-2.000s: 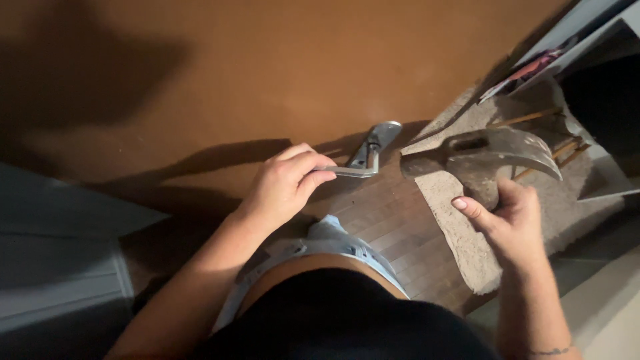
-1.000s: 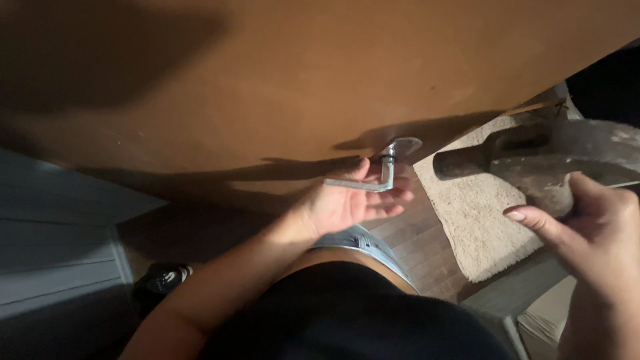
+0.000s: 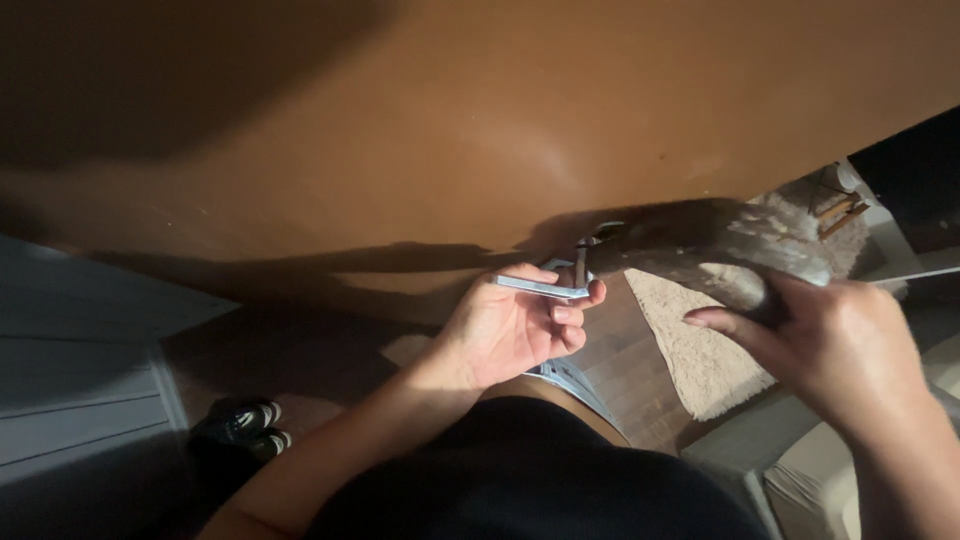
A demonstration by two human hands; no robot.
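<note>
A metal lever door handle (image 3: 541,288) sticks out from a brown door (image 3: 450,135). My left hand (image 3: 517,322) is around the lever from below, palm up, with its fingers curled loosely and the lever lying across them. In my right hand (image 3: 840,337) is a worn metal claw hammer (image 3: 697,247). The hammer's head is at the neck of the handle, close to the door; whether it touches cannot be told. It hides part of the handle's base. The hammer's shaft is mostly hidden by the head and my fingers.
Blue-grey panelling (image 3: 67,375) stands at the left, with dark shoes (image 3: 251,424) on the floor beside it. A cream shaggy rug (image 3: 697,360) lies on the wood floor (image 3: 615,375) at the right. A light upholstered seat (image 3: 810,480) is at the lower right.
The hammer was apart from the handle one second ago and is now at its neck. My left hand has gone from gripping the lever's end to an upturned palm beneath it.
</note>
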